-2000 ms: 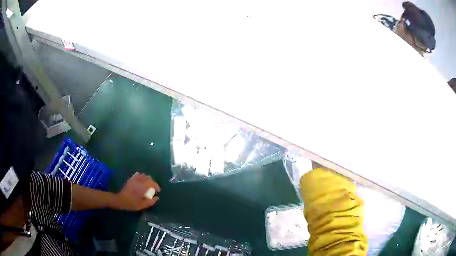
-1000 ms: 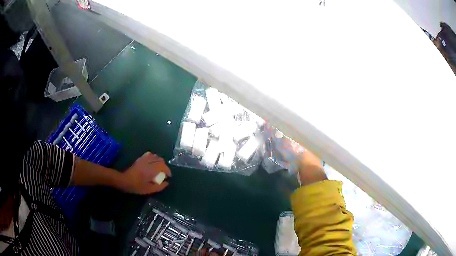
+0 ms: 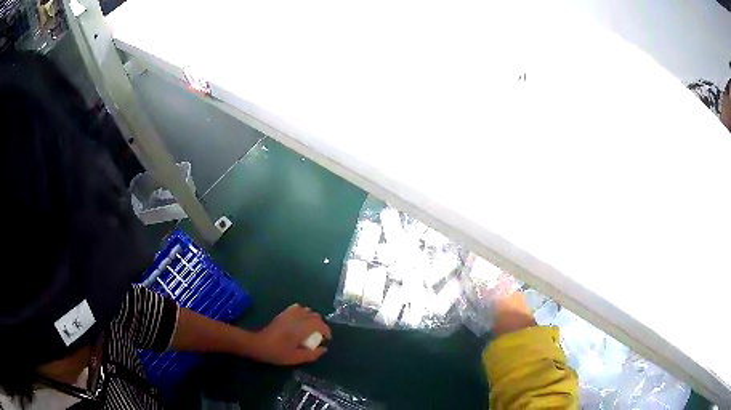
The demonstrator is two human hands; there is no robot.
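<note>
My right hand (image 3: 511, 311), in a yellow sleeve, reaches in from the lower right to the right end of an open clear bag (image 3: 401, 276). The bag lies flat on the green bench and holds loose white rectangular housings. My fingers are blurred against the crumpled plastic near the shelf edge, so their grip cannot be told. My left hand is not in view. A clear tray (image 3: 317, 397) with white stemmed pieces is cut off by the bottom edge.
A white shelf (image 3: 449, 120) crosses above the bench. A large cloudy bag (image 3: 613, 360) lies right of my hand. At left, a dark-capped person in stripes rests a hand (image 3: 292, 336) with a white piece. Beyond are blue trays (image 3: 196, 280), a metal leg (image 3: 148, 136) and a clear tub (image 3: 160, 196).
My right hand has reached to the bag's right end and come out from behind the shelf and sleeve. The view has shifted, so the tray has slid mostly out at the bottom.
</note>
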